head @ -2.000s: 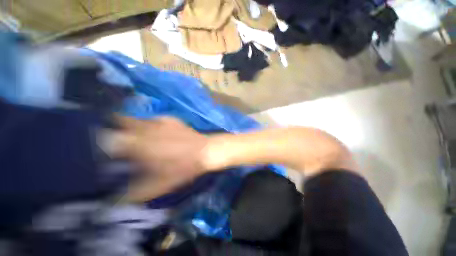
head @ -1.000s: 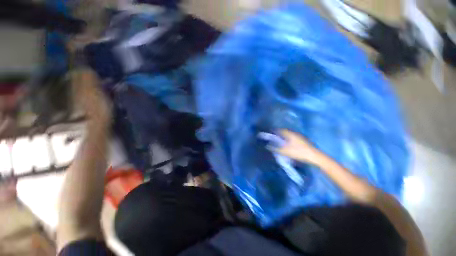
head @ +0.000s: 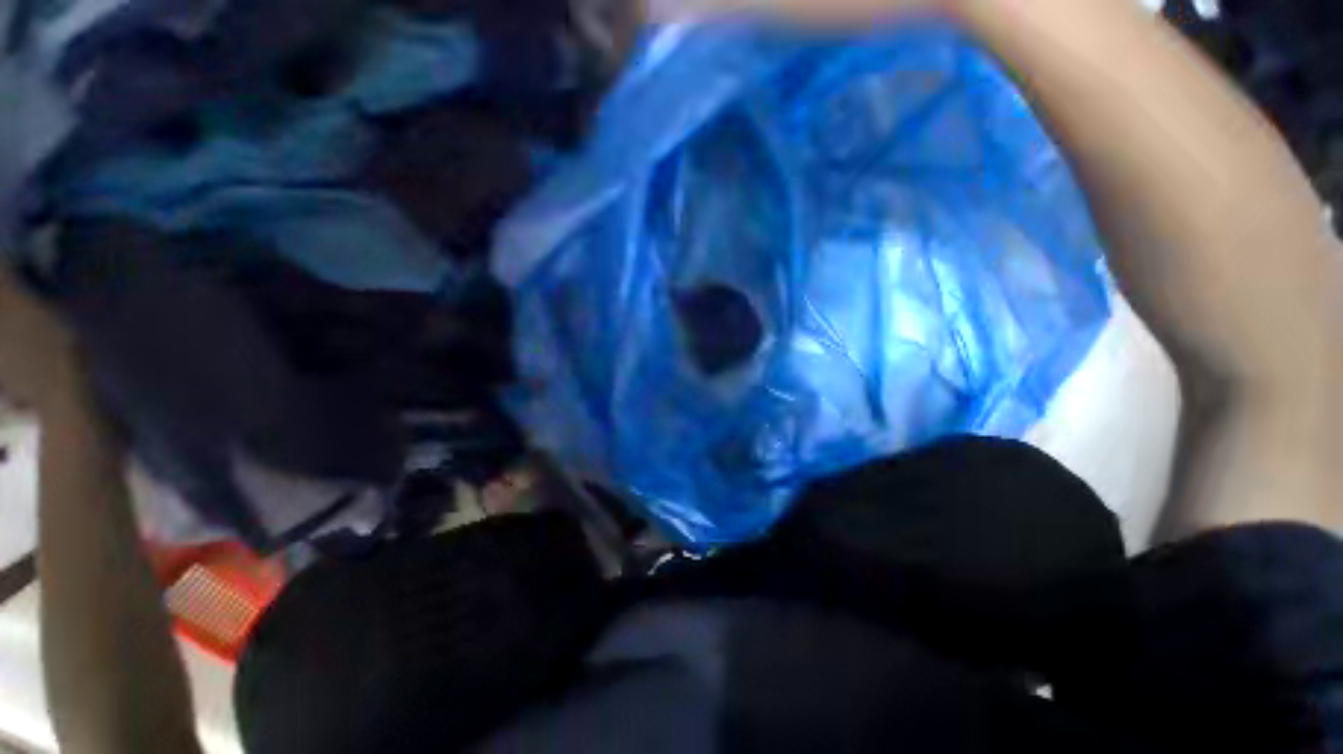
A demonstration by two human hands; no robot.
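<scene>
A large shiny blue plastic bag (head: 884, 295) lies in front of me, its surface creased, with a small dark patch (head: 717, 327) showing in it. A heap of navy and dull blue fabric offcuts (head: 221, 309) lies against its left side. My right arm bends over the bag's right side; my right hand (head: 825, 12) is blurred and cut off by the top edge, at the bag's far rim, its grip hidden. My left hand (head: 21, 346) is blurred at the left edge beside the heap; its fingers cannot be made out.
A red slotted basket (head: 221, 597) stands at the lower left, partly under the offcuts. Pale floor (head: 1127, 420) shows right of the bag. My dark-clothed knees (head: 957, 545) are close to the bag's near edge. Dark cloth lies at the top right.
My right hand has moved from the middle of the bag up to its far rim. My left hand has moved lower and to the left edge. The view has shifted.
</scene>
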